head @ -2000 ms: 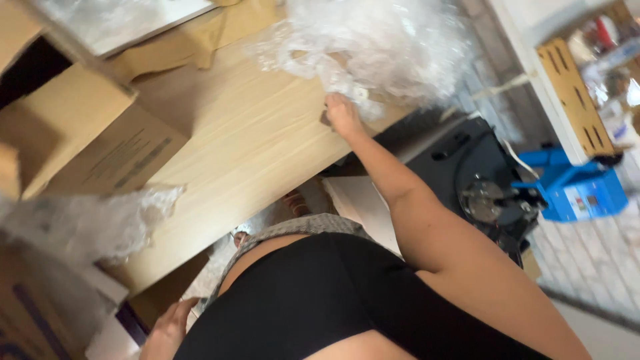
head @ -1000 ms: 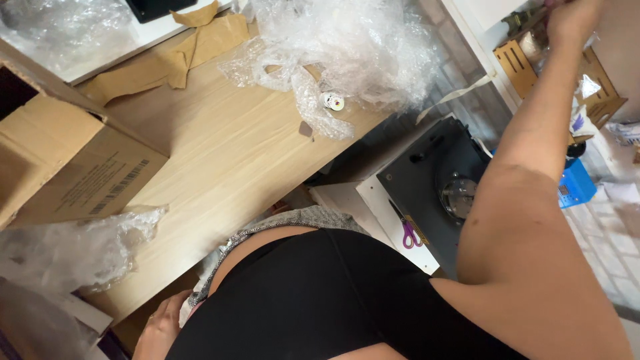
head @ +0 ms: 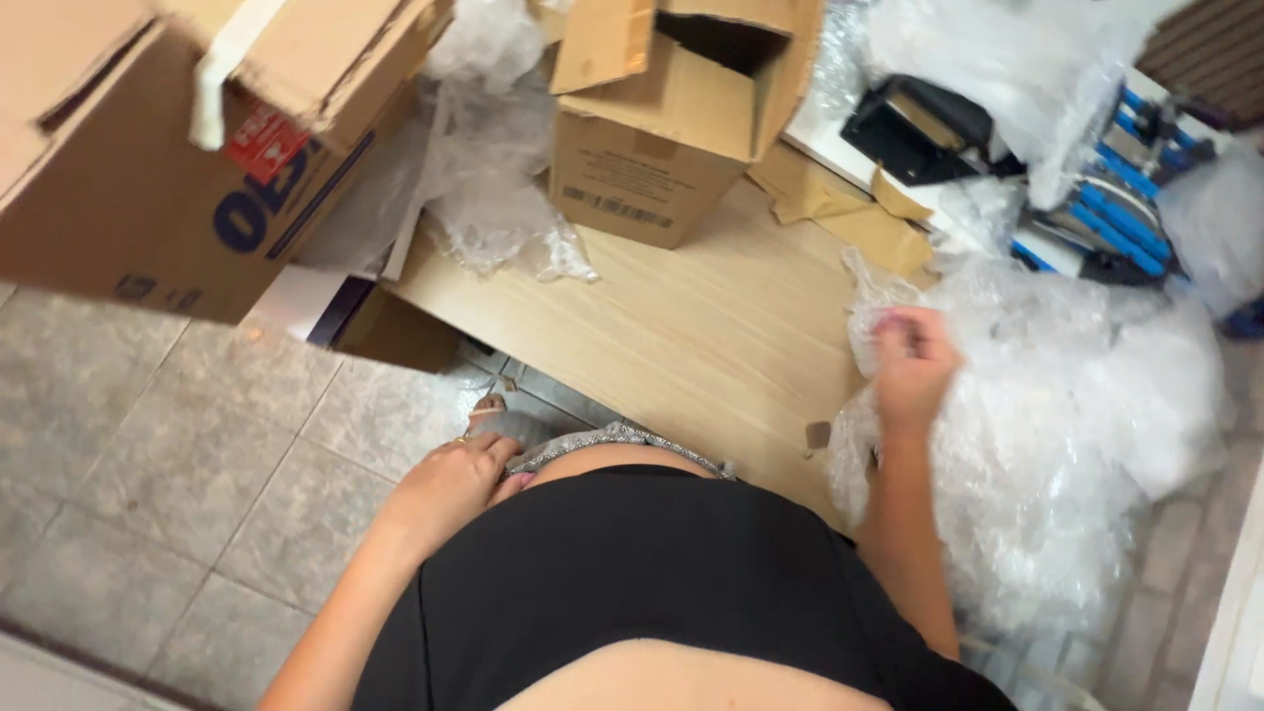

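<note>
My right hand [head: 910, 357] is over the left edge of a large heap of clear bubble wrap [head: 1047, 434] on the wooden tabletop [head: 711, 326]. Its fingers are curled and blurred, so whether they pinch anything is unclear. My left hand [head: 469, 474] rests at my hip against the patterned waistband [head: 632, 434], fingers together and bent. A small brown piece [head: 818, 434] lies on the tabletop, left of the wrap and below my right hand.
An open cardboard box [head: 632, 183] stands at the table's back. A larger carton [head: 178, 188] is at the left, with crumpled plastic film [head: 494, 188] between them. Torn brown paper [head: 849, 217], a black case [head: 918, 128] and blue-and-black items [head: 1116, 217] lie at the upper right.
My right hand has come back from the wooden holder on the shelf at the right to the bubble wrap. My left hand stays at my hip. The view has swung left.
</note>
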